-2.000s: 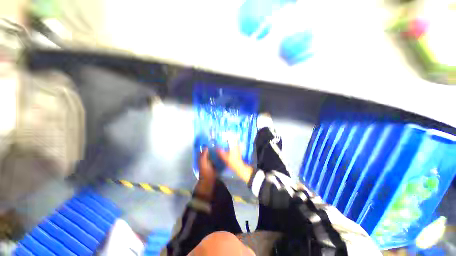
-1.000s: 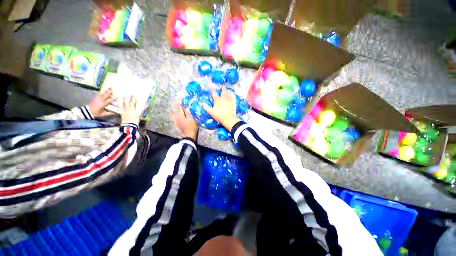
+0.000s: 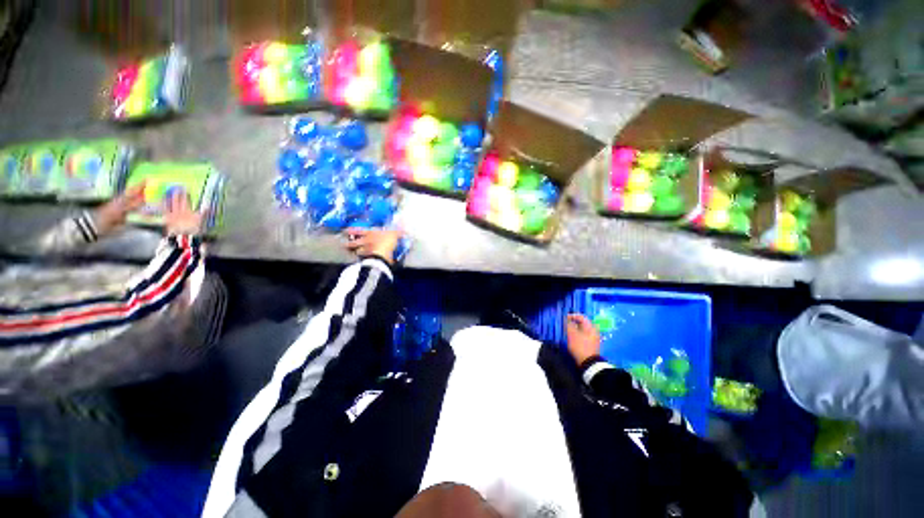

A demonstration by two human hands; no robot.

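Note:
A heap of wrapped blue balls (image 3: 339, 182) lies on the speckled grey bench (image 3: 268, 243). My left hand (image 3: 375, 244) is at the bench's front edge, just below the heap, with fingers bent. A bit of blue shows at its right side; whether it holds a ball is unclear. My right hand (image 3: 583, 339) is lower, with fingers curled at the left rim of a blue bin (image 3: 699, 304) below the bench edge. Wrapped green balls (image 3: 664, 374) lie inside that bin.
Open display boxes (image 3: 512, 197) of pink, yellow, green and some blue balls stand right of and behind the heap. At left, a neighbouring worker's hands (image 3: 152, 207) touch a printed box (image 3: 177, 187). Another person's grey sleeve (image 3: 851, 359) is at right. Another blue-ball bin (image 3: 415, 329) sits below the bench.
The view has shifted right. Both my hands have left the blue balls' middle: the left is at the bench edge, the right is down at the green-ball bin, which now appears closer to me.

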